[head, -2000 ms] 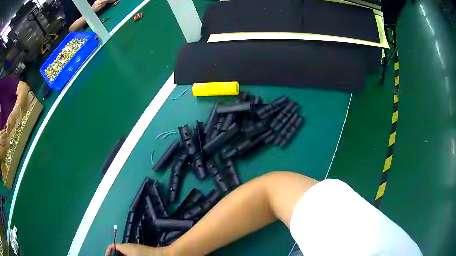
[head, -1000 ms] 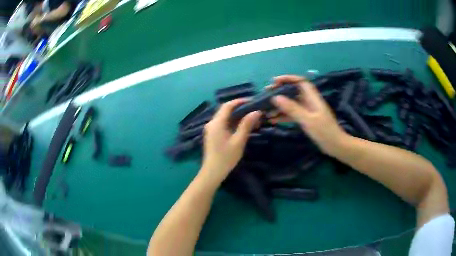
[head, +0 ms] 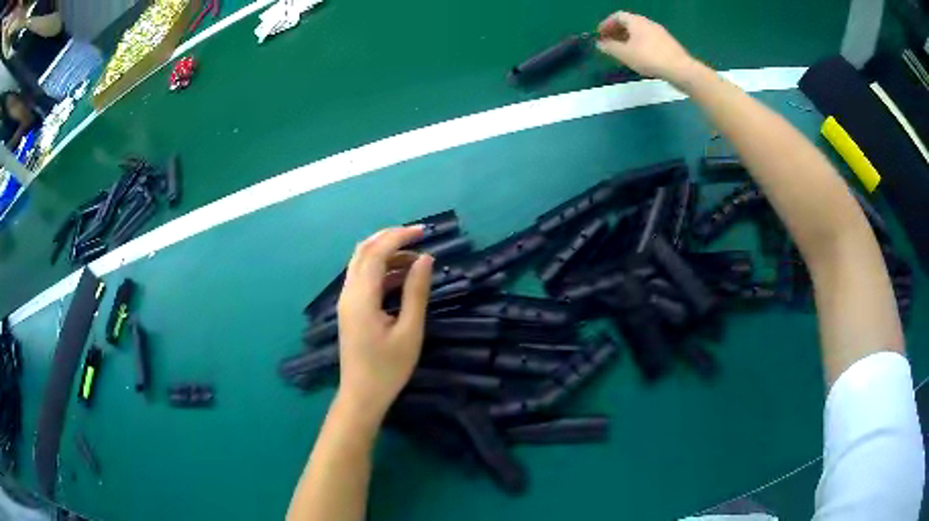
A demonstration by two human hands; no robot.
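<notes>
A closed black battery pack (head: 550, 61) lies or hangs low over the green surface beyond the white line. My right hand (head: 640, 46) is at its right end, with the fingertips pinched at its thin lead wires; the wire ends are too small to make out. My left hand (head: 385, 305) is over the left part of the pile of black housing halves (head: 530, 336), with thumb and fingers curled apart and nothing seen between them. It hides part of the pile.
Two open packs with green strips (head: 120, 310) and a short ribbed piece (head: 192, 395) lie at left, near a long black strip (head: 66, 387). More black parts (head: 117, 209) lie across the white line (head: 407, 153). A yellow roll (head: 851, 153) is at right. A person (head: 51, 36) is at upper left.
My hands have parted. The black piece between them is gone from there; my right hand has moved up across the white line to a pack. My left hand has moved left and opened.
</notes>
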